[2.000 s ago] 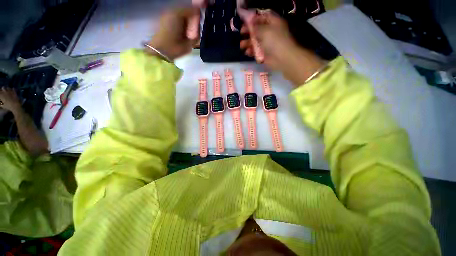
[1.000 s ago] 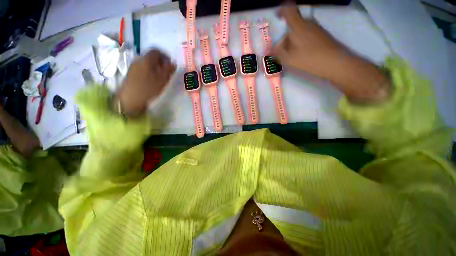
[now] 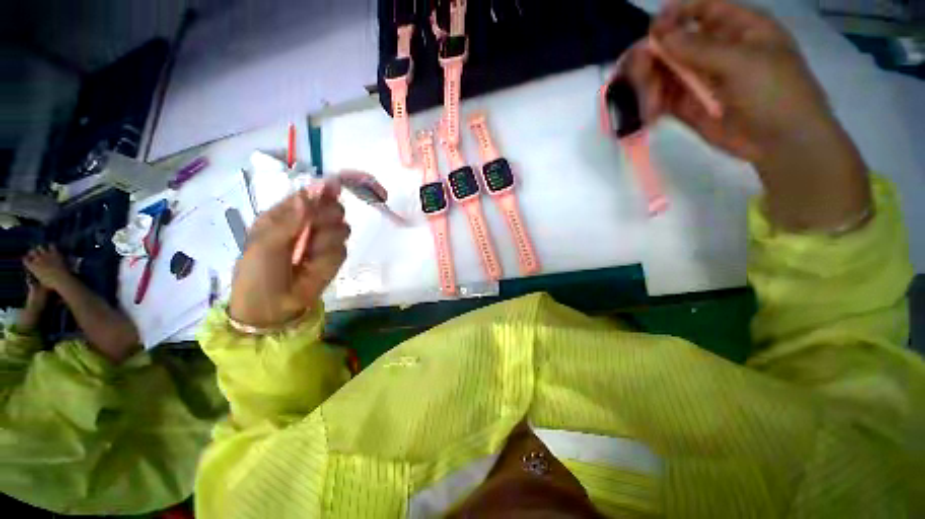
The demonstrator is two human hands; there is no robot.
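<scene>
Three pink smartwatches with lit black screens lie side by side on the white sheet: a left one (image 3: 433, 197), a middle one (image 3: 464, 181) and a right one (image 3: 498, 174). My left hand (image 3: 289, 248) is raised left of them, fingers closed on the strap of a pink smartwatch (image 3: 363, 187), whose body hangs blurred to the right. My right hand (image 3: 745, 81) is raised at the upper right, closed on another pink smartwatch (image 3: 624, 108), its dark screen tilted. Two more pink watches (image 3: 398, 69) lie at the black tray's near edge.
The black tray (image 3: 548, 51) spans the top centre. White sheets (image 3: 274, 61) lie at the upper left. At left are a red-handled tool (image 3: 148, 269), a purple item (image 3: 190, 170), a small dark piece (image 3: 182, 265) and white tissue. A neighbouring person's hands (image 3: 46, 269) show at far left.
The row has gone from five watches to three. Each of my hands has taken hold of a watch and lifted it. Two watches now lie by the tray's edge.
</scene>
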